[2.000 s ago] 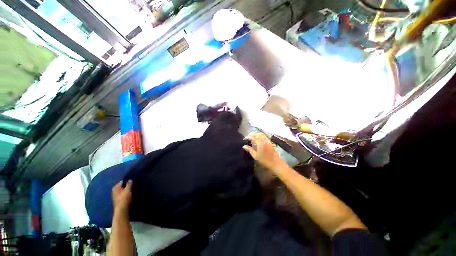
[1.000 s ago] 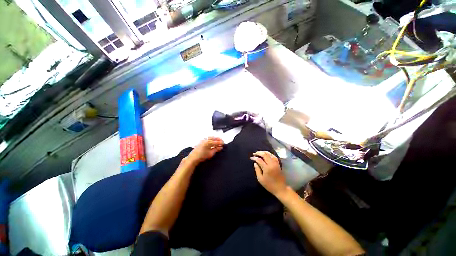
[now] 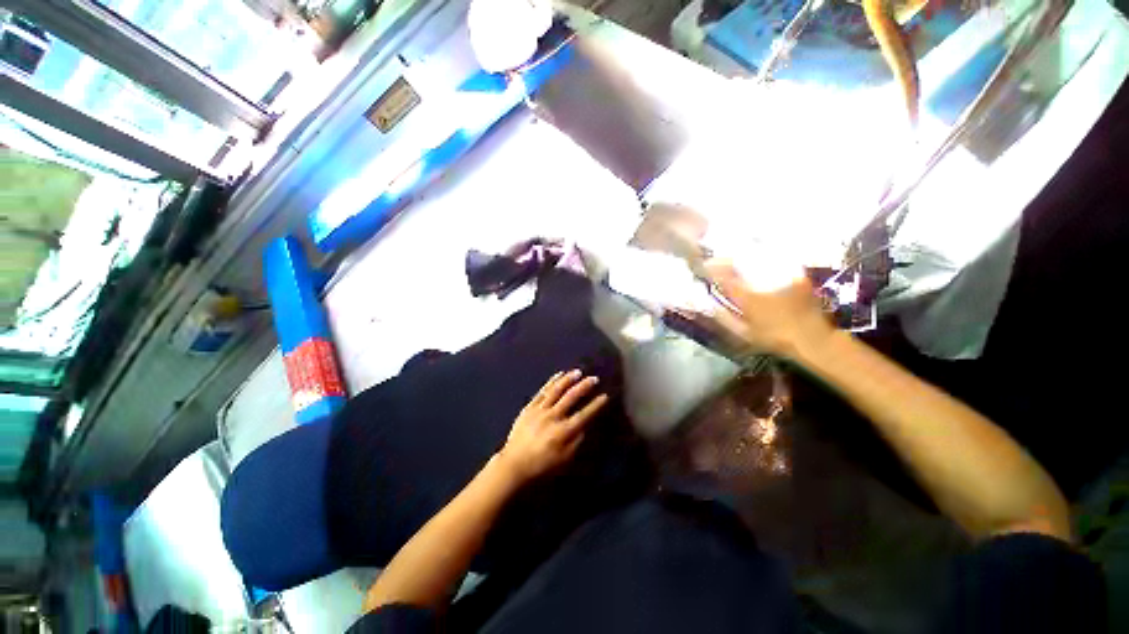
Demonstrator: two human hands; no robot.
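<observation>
A black garment is pulled over the navy padded board, whose rounded left end shows bare. A bunched dark end with pale pink-white lining lies behind it. My left hand rests on top of the garment with its fingers spread and slightly bent. My right hand is at the right table edge, closed around the handle of the steam iron. The hand is blurred and hides most of the handle. The iron sits on its rest.
A blue long box with a red label stands beside the board. A blue strip runs along the back wall, with a white round object near its right end. A yellow hose hangs at upper right.
My right hand has moved from the garment's right end to the iron. My left hand has moved from the garment's back edge to its middle top. The camera view has shifted.
</observation>
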